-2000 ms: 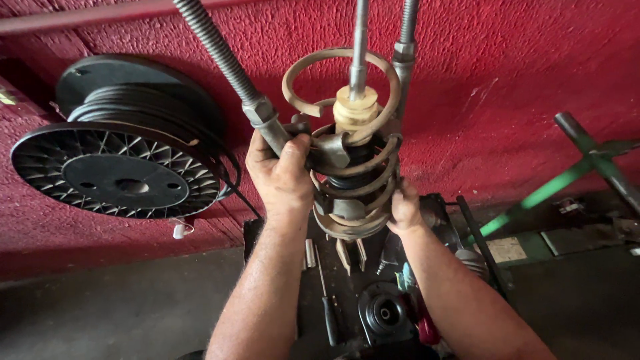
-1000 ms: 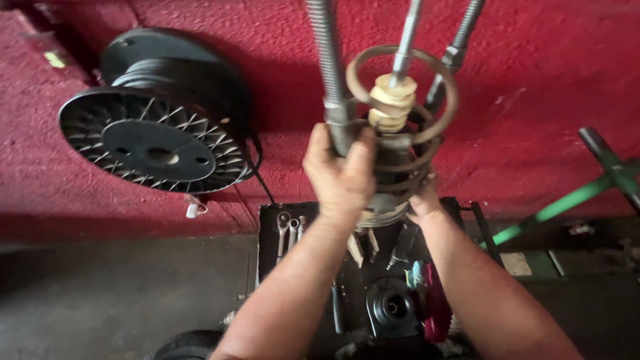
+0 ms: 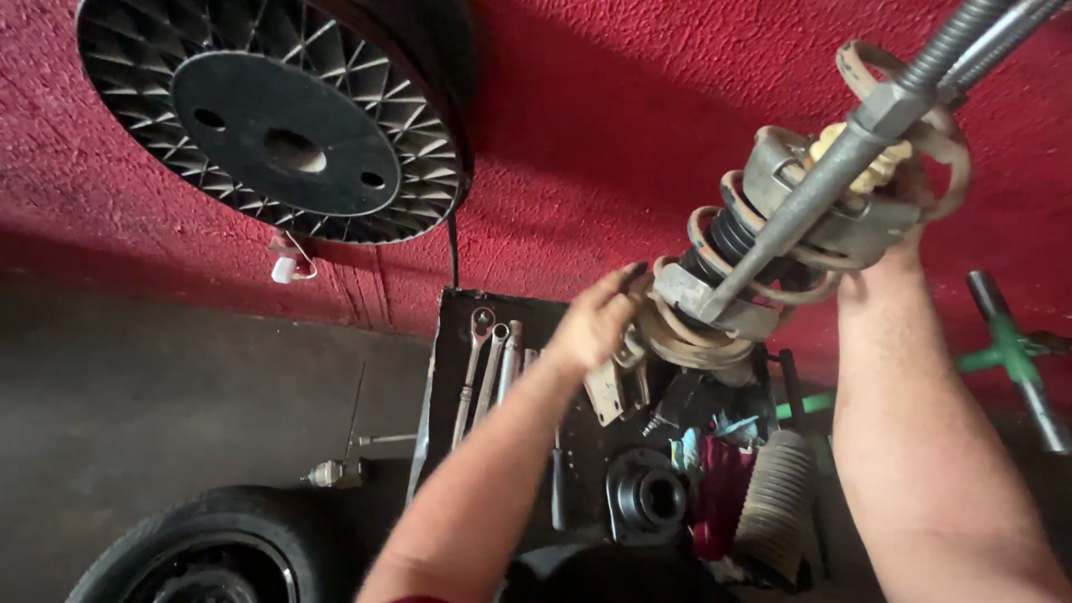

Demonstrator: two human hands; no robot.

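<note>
A strut with a rusty coil spring (image 3: 779, 289) is tilted, its top leaning to the right. A steel spring compressor (image 3: 791, 213) with threaded rods clamps the coils. The yellowish bump stop (image 3: 863, 159) shows inside the upper coils, above a black ribbed boot (image 3: 730, 239). My left hand (image 3: 599, 322) is at the lower spring seat (image 3: 691, 347), fingers bent against its left side; how firmly it grips is hidden. Behind the upper coils, my right hand (image 3: 909, 209) supports the assembly, mostly hidden by the compressor. The strut's bracket (image 3: 607, 394) points down over the black tray.
Wrenches (image 3: 473, 368), a screwdriver (image 3: 559, 490), a strut mount (image 3: 649, 498), a maroon cloth (image 3: 720, 494) and a grey ribbed bellows (image 3: 775, 494) lie on the black tray (image 3: 444, 335). A cable reel (image 3: 285, 134) hangs by the red wall. A tire (image 3: 209, 544) stands lower left; a green stand (image 3: 1013, 352) is right.
The strut has gone from near upright to leaning right. My left hand has moved from the upper compressor down to the lower spring seat; my right hand has moved up behind the upper coils.
</note>
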